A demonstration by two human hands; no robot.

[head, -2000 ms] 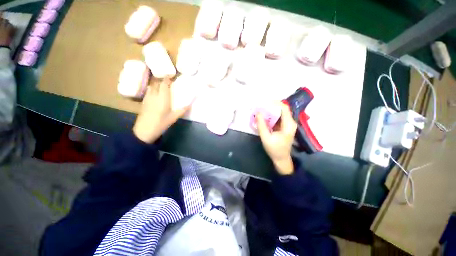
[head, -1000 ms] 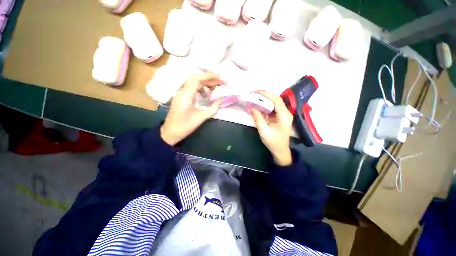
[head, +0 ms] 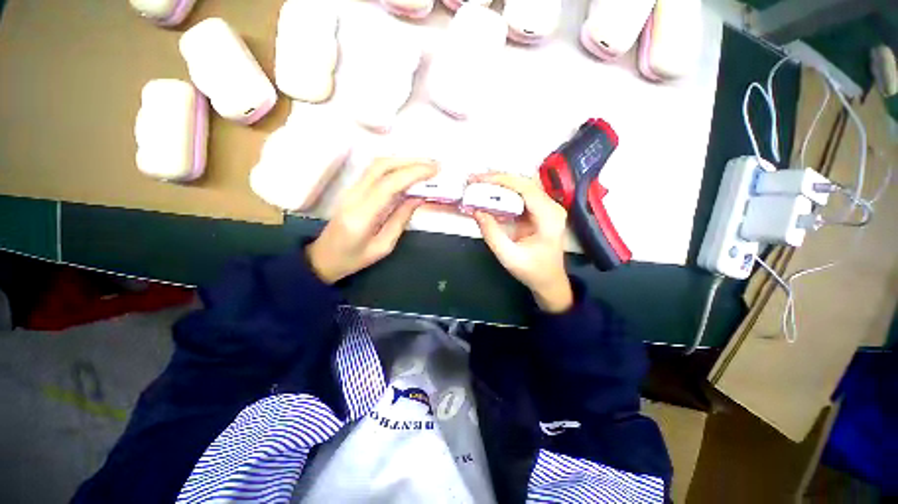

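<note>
My left hand (head: 366,219) holds a hand warmer half (head: 434,189) by its left side. My right hand (head: 532,236) holds another hand warmer half (head: 494,199) by its right side. The two halves are edge to edge, end faces with small dark slots towards me, pink undersides down. They look to be touching or nearly so. They are over the near edge of the white mat (head: 655,187). The red and black infrared thermometer (head: 588,189) lies on the mat just right of my right hand.
Several cream and pink hand warmers (head: 171,130) lie on the cardboard sheet (head: 59,128) and the mat. A power strip (head: 729,221) with charger plugs (head: 784,205) and looped white cables is at the right bench edge. A cardboard box (head: 788,345) is below it.
My left hand has come from the units at the left and now holds a half beside the one in my right hand. The halves are now level, edge to edge. The view has shifted.
</note>
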